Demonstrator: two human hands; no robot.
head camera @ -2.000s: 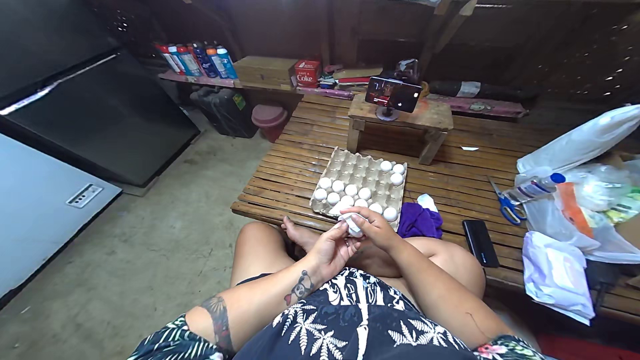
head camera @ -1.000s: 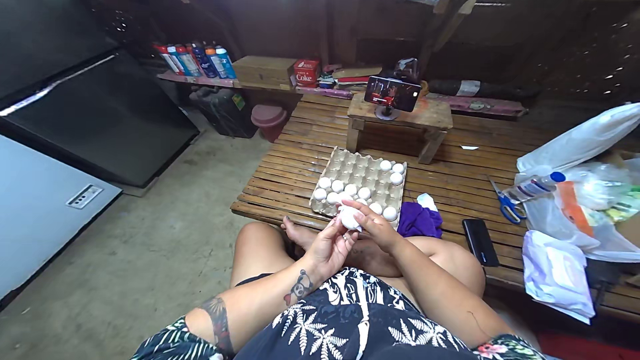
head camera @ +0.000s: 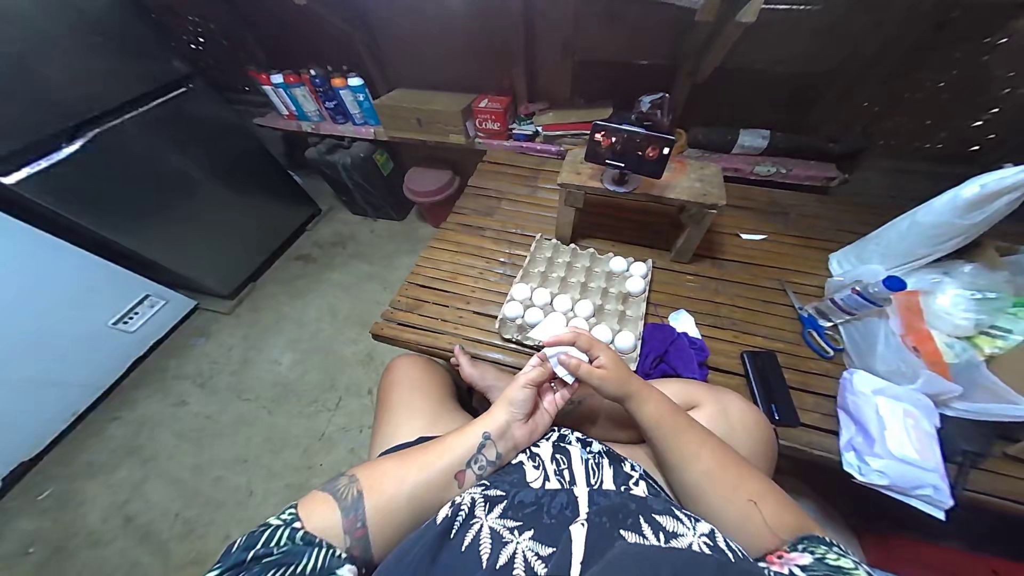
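Observation:
Both hands meet in front of my lap at the near edge of a cardboard egg tray (head camera: 578, 282). My left hand (head camera: 532, 400) is curled under a white wipe or tissue (head camera: 566, 364), and my right hand (head camera: 596, 364) presses on it from the other side. Whether an egg is inside the white bundle cannot be told. White eggs (head camera: 562, 303) fill the near rows of the tray, and several more sit in its far right corner. More white material (head camera: 550, 326) shows just beyond my fingers, over the tray's near side. A purple cloth (head camera: 674, 352) lies right of the tray.
On the slatted bamboo platform (head camera: 464, 272) are a small wooden stool (head camera: 640, 180) bearing a propped phone (head camera: 628, 150), blue-handled scissors (head camera: 818, 334), a black phone (head camera: 770, 388), a pack of wipes (head camera: 892, 440) and plastic bags (head camera: 920, 336) with a bottle (head camera: 856, 298). Spray cans (head camera: 320, 98) stand on the back shelf.
My hands have shifted and turned slightly around the white bundle. The propped phone's picture differs. The eggs in the tray look the same.

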